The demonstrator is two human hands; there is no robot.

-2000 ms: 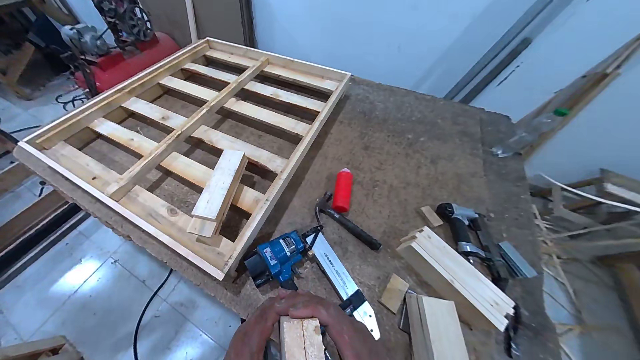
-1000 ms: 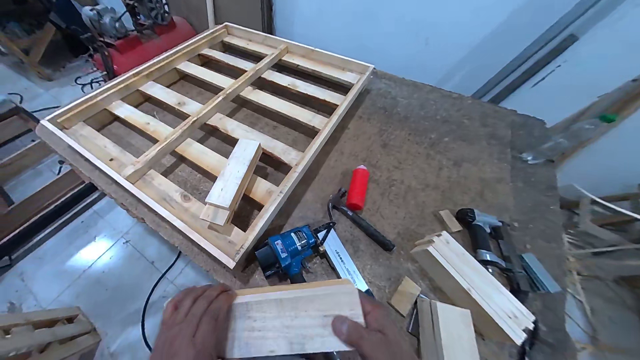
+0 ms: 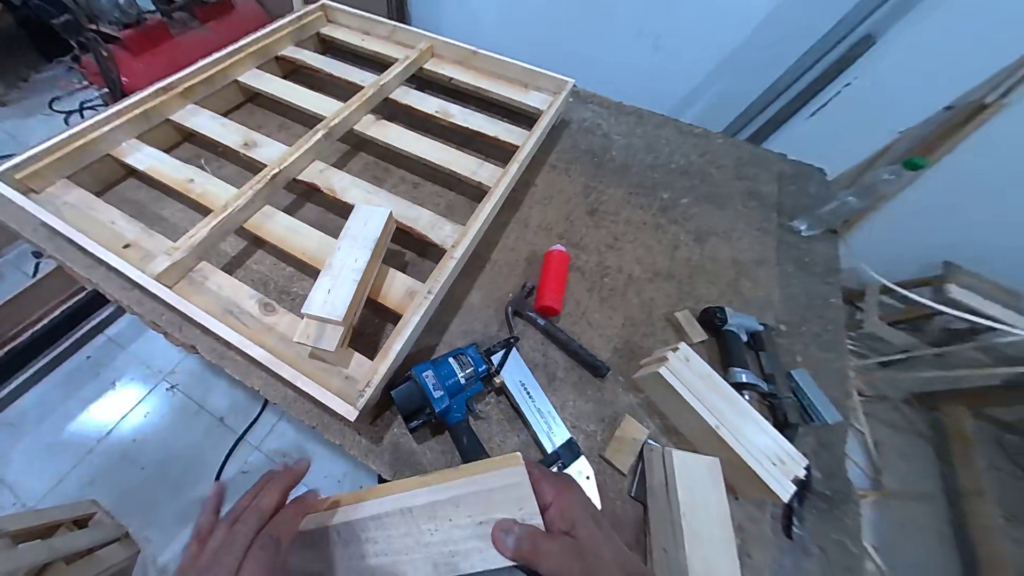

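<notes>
My right hand (image 3: pixel 572 524) grips the right end of short wooden boards (image 3: pixel 424 520) held together near the bottom edge of the view, its thumb on the broad face. My left hand (image 3: pixel 252 524) lies against their left end, fingers spread; whether it grips them I cannot tell. Just beyond the boards are a blue power tool (image 3: pixel 448 388) and a white-bladed tool (image 3: pixel 536 404). A claw hammer (image 3: pixel 560 332) lies beside a red bottle (image 3: pixel 553 280). A slatted wooden frame (image 3: pixel 472 232) rests on the workbench, with a few short boards (image 3: pixel 348 268) stacked on its slats.
Stacked boards (image 3: pixel 724 420) and more short boards (image 3: pixel 692 512) stand at the right, near a pneumatic nailer (image 3: pixel 740 352). A plastic bottle (image 3: pixel 860 196) lies at the workbench's (image 3: pixel 680 192) right edge. A red compressor (image 3: pixel 176 44) stands behind left; a wooden crate (image 3: pixel 68 544) is lower left.
Two seconds ago both hands were together over the boards' upright end. The boards have since turned broad face into view, and my hands have moved apart to their two ends.
</notes>
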